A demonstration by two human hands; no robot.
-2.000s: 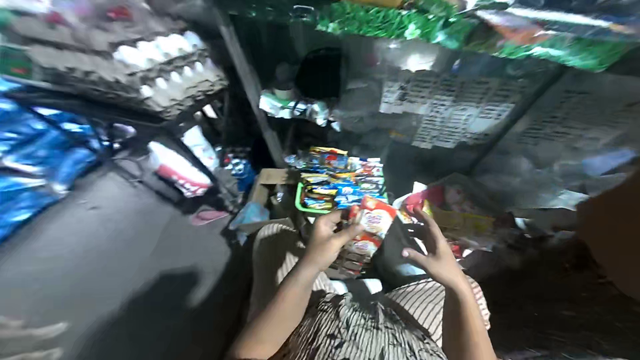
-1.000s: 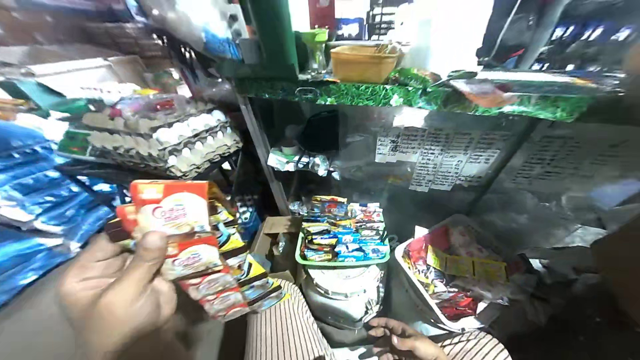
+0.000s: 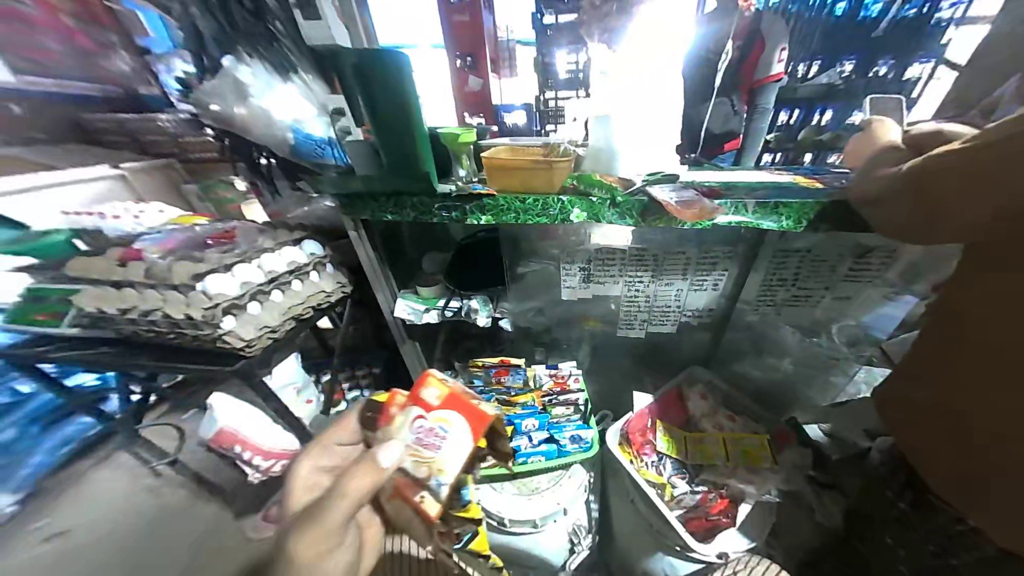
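My left hand (image 3: pixel 340 496) grips a bundle of red and brown sachets (image 3: pixel 438 436) by its left side, low in the view; yellow and black packets hang beneath it. Behind the bundle, a green-rimmed tray (image 3: pixel 594 448) holds rows of small coloured packets and rests on a round lidded container (image 3: pixel 532 500). To the right stands a white bin (image 3: pixel 624 480) with red and yellow packets inside. My right hand is out of the frame.
Egg trays (image 3: pixel 264 320) are stacked on a black metal table at left. A counter with grass-patterned edging (image 3: pixel 512 210) holds a yellow plastic basket (image 3: pixel 528 170). At right, another person's hand (image 3: pixel 876 142) holds a phone. Someone stands beyond the counter.
The view has tilted up since two seconds ago. My right hand, seen low near the lidded container one second ago, has left the frame. The sachets remain in my left hand.
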